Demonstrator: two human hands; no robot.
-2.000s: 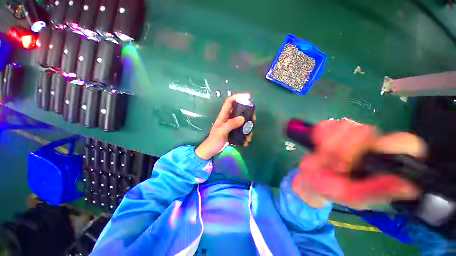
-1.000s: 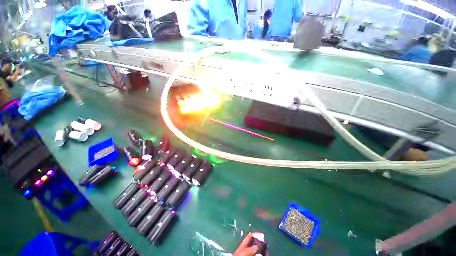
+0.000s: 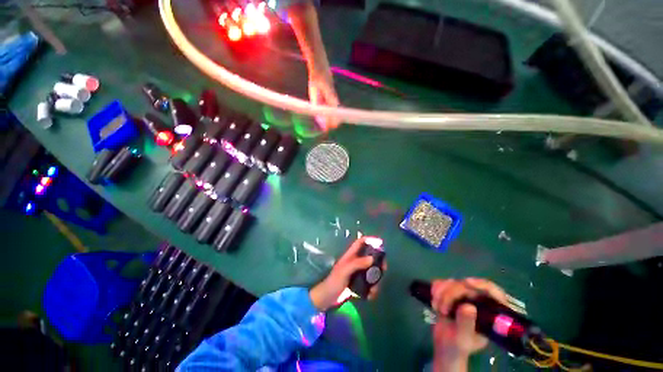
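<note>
My left hand (image 3: 347, 275) holds a short black cylindrical unit (image 3: 369, 267) with a pale round disc and a bright glow at its top end. My right hand (image 3: 469, 314) is closed around a black electric screwdriver (image 3: 503, 325) with a pink-lit label; its tip points left towards the unit, apart from it. A blue tray (image 3: 452, 231) full of silvery screws sits beyond and between my hands. Rows of black units (image 3: 213, 172) with pale dots and coloured lights lie to the left. A round grey perforated disc (image 3: 327, 162) lies right of the rows.
Another person's hand (image 3: 323, 98) reaches down near a cream hose (image 3: 407, 120) crossing the bench. A second blue tray (image 3: 113, 125) and white cylinders (image 3: 71, 93) lie far left. A blue stool (image 3: 80, 294) and lower units (image 3: 171, 312) are below the bench edge. A pale bar (image 3: 603, 245) juts in right.
The view tilted up, then partly down again. The perforated disc and another person's hand now show on the bench. My left hand still holds the unit; my right hand is back in view with the screwdriver.
</note>
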